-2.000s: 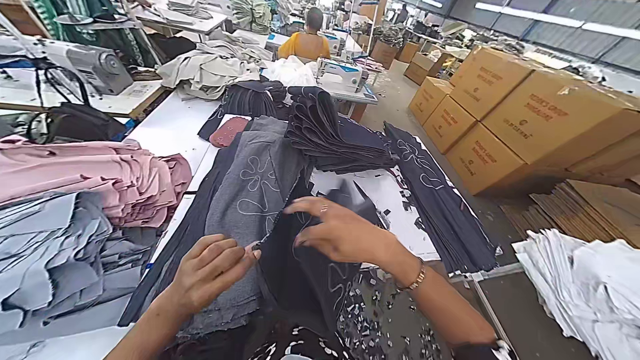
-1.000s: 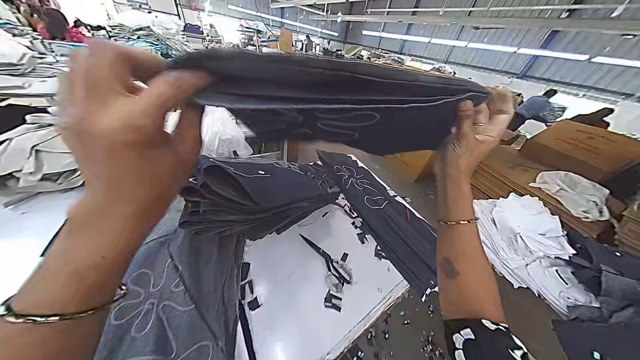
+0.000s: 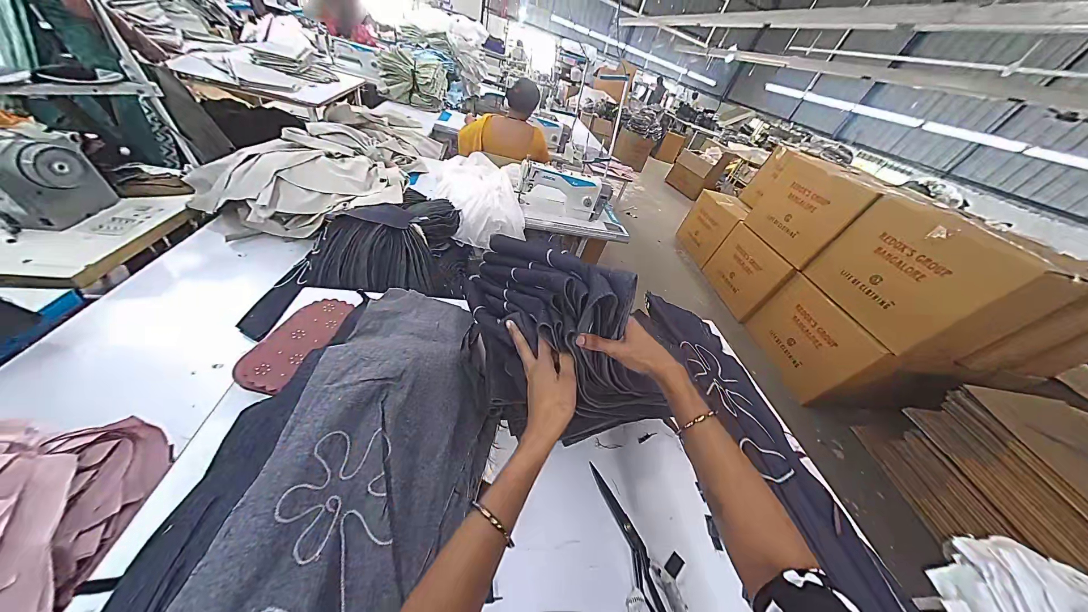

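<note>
Both my hands rest on a stack of folded dark navy fabric pieces [image 3: 561, 297] at the middle of the white table. My left hand [image 3: 548, 387] lies against its near left side, fingers apart. My right hand [image 3: 633, 348] touches its near right side, thumb pointing left; whether it grips a layer is unclear. A pair of scissors [image 3: 625, 518] with dark blades lies below, between my forearms. Grey fabric with a stitched flower outline [image 3: 382, 425] lies to the left, and navy embroidered fabric [image 3: 722, 382] lies along the right table edge.
A maroon scalloped piece [image 3: 293, 344] and pink cloth pieces [image 3: 81, 501] lie at the left. Behind stand a gathered dark fabric pile [image 3: 370, 251], a white plastic bag [image 3: 480, 200] and a sewing machine [image 3: 565, 191]. Cardboard boxes [image 3: 901, 272] line the right; a person [image 3: 510, 127] sits ahead.
My hands were raised with a dark fabric piece stretched between them one second ago; now they are down on the folded stack. The view has tilted down.
</note>
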